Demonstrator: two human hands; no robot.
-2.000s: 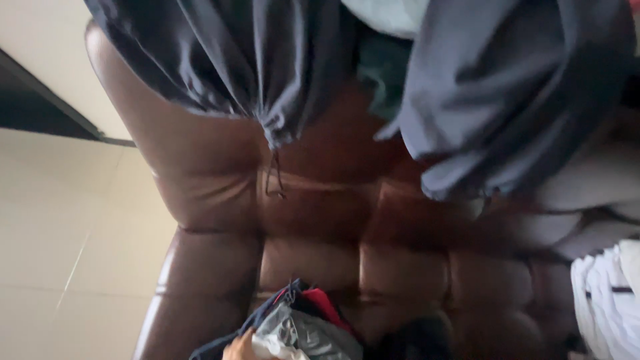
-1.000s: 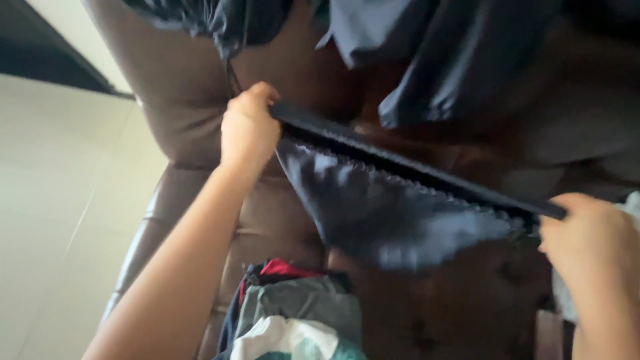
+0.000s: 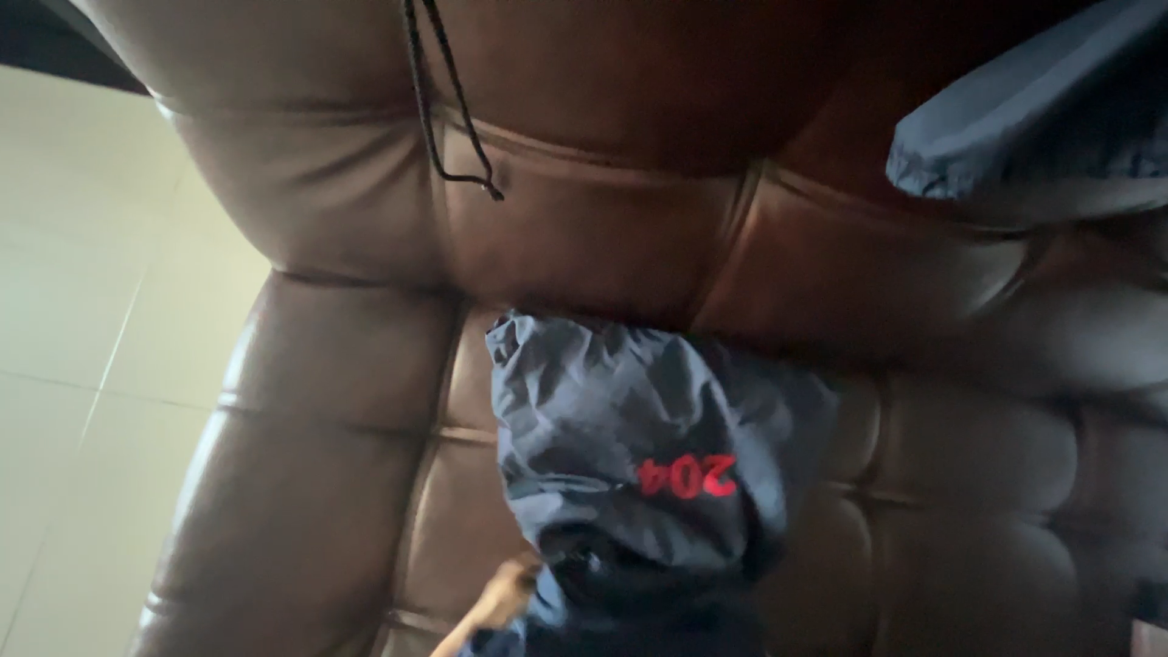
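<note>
A crumpled dark grey-blue fabric garment (image 3: pixel 630 429), bearing red writing, lies over the tufted brown leather sofa (image 3: pixel 347 511). My left hand (image 3: pixel 506 589) is blurred at the garment's lower left side, touching or just beside it; its fingers are mostly hidden. Darker blue cloth (image 3: pixel 639 625) is bunched at the bottom edge, against the garment. My right hand does not show; the cloth may cover it.
A black drawstring loop (image 3: pixel 438 164) hangs over the sofa's backrest. Another grey-blue garment (image 3: pixel 967 128) hangs at the upper right. Pale floor tiles (image 3: pixel 100 365) lie beyond the sofa's left edge.
The dark cloth stretched between both hands one second ago is no longer held that way. My right hand has left the view, and the view has shifted closer to the sofa.
</note>
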